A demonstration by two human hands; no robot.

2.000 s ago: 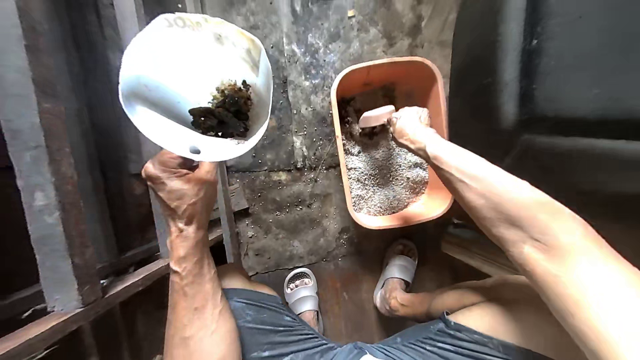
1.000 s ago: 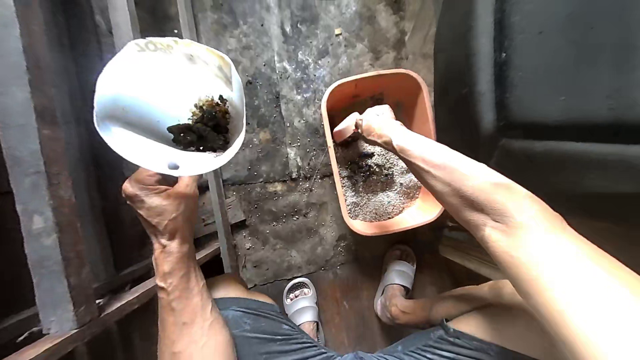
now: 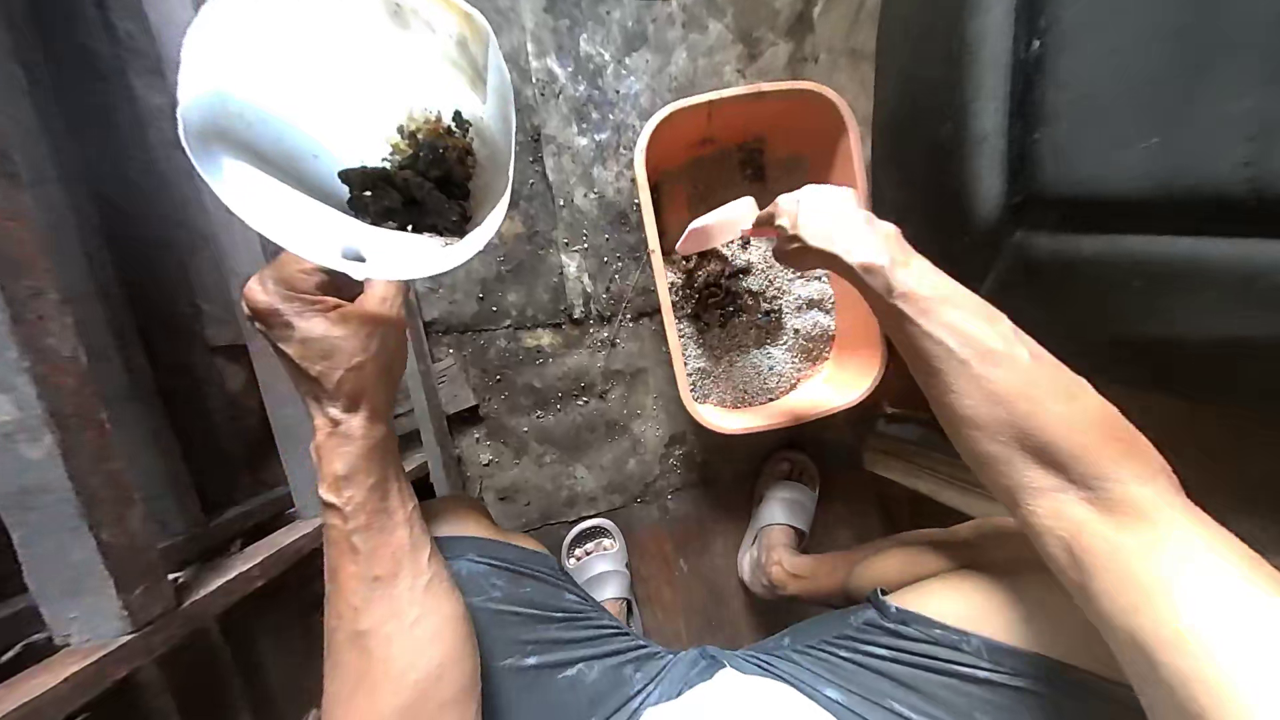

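Observation:
My left hand point(image 3: 335, 330) grips the near edge of a white plastic container point(image 3: 270, 190), whose open mouth faces me. Dark clumps point(image 3: 415, 185) with some yellowish bits lie inside it. At the right, my right hand point(image 3: 825, 228) is closed on a pale pink scoop point(image 3: 718, 226), held over an orange plastic bin point(image 3: 850, 370). Grey-white granules point(image 3: 745, 375) cover the bin's bottom, with dark clumpy matter point(image 3: 712, 290) on them just below the scoop. My fingers hide the scoop's handle.
The worn grey floor sheet point(image 3: 570, 400) bears scattered granules. Wooden framing point(image 3: 250, 550) runs along the left. A dark panel point(image 3: 1140, 120) stands at the right, with a wooden piece point(image 3: 935, 475) near my sandalled foot point(image 3: 780, 520).
The scoop has gone from over the granules to the bin's left side. Dark matter shows more plainly on the granules than two seconds ago. My left hand keeps hold of the white container.

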